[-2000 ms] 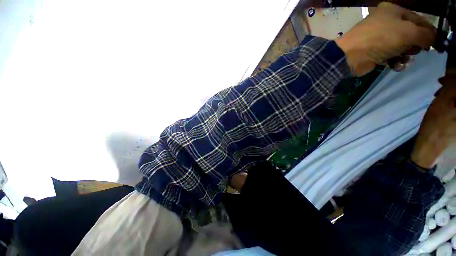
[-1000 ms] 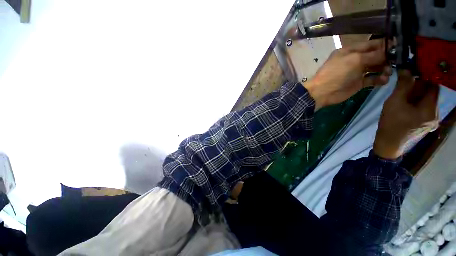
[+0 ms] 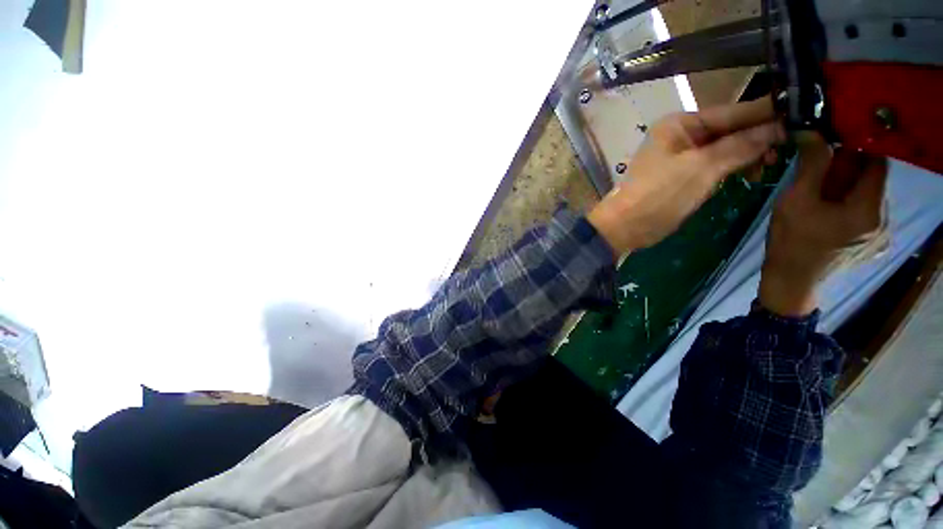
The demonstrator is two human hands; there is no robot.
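Note:
The cutting machine lies across the upper right, with a grey housing (image 3: 879, 33), a red part (image 3: 891, 112) and a dark metal part (image 3: 794, 78) beside them. Its flat shiny base plate (image 3: 627, 132) shows left of these. My left hand (image 3: 688, 170) reaches in from the left, its fingertips close together at the lower end of the dark metal part. My right hand (image 3: 822, 219) is just below and right of it, fingers bent up under the red part. The fingertips are partly hidden, and I cannot tell what either hand holds.
A large white surface (image 3: 238, 155) fills the left, its edge running beside the base plate. Green material (image 3: 641, 300) and pale blue cloth (image 3: 713, 310) lie below the hands. White rolled or bundled pieces (image 3: 900, 496) are at the lower right. A dark shape (image 3: 176, 444) is at the lower left.
The view has shifted, bringing the machine's housing and red part into the picture. My right hand, apart from the left two seconds ago, is now close beside it at the dark metal part.

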